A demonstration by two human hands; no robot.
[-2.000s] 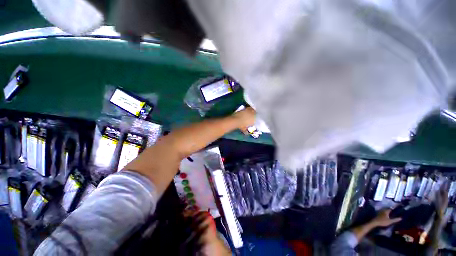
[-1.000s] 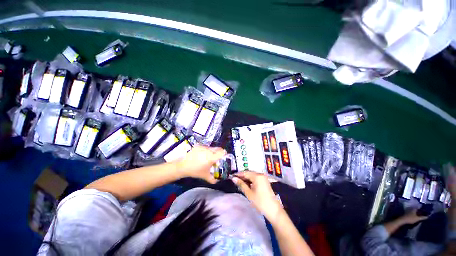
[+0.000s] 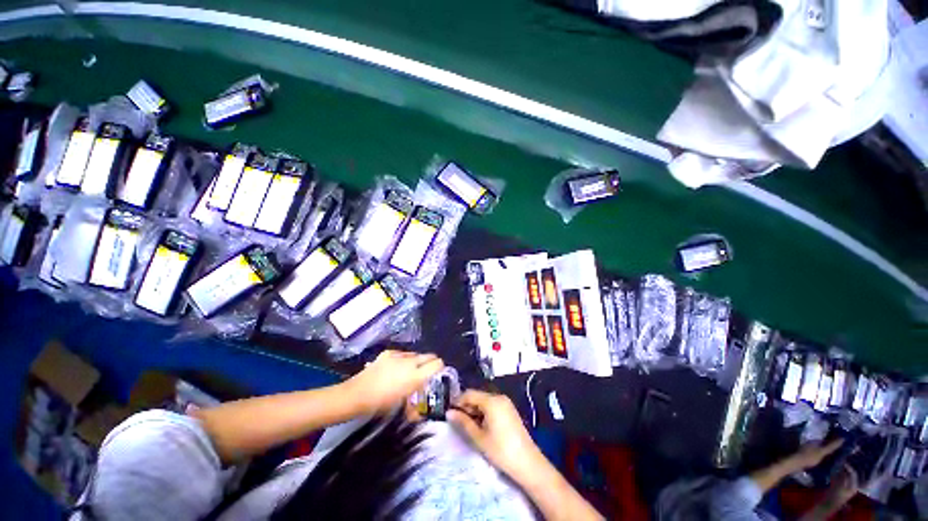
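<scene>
My left hand [image 3: 392, 379] is closed around a battery pack [image 3: 436, 395] low in the centre, close to my body. My right hand [image 3: 494, 415] has its fingertips pinched at the pack's side, on a small dark piece that looks like the test lead's end. Fingers and dark hair hide much of the pack. The white battery tester [image 3: 511, 317] stands beyond my hands, slightly right. Its red-orange displays [image 3: 555, 313] are lit, beside a column of green and red dots. A thin white cable [image 3: 531, 395] hangs below it.
Packs on clear bags [image 3: 229, 219] fill the bench at left. Several packs lie on the green belt [image 3: 336, 122]. Bagged packs [image 3: 667, 321] stand right of the tester. White cloth [image 3: 778, 92] hangs at upper right. Another person's hand [image 3: 809, 456] is lower right. Cartons [image 3: 66, 377] are lower left.
My left arm was stretched over the belt, with white cloth blocking the view. Then both hands held a pack beside the tester; now they are lower, nearer my body. The cloth has cleared the centre.
</scene>
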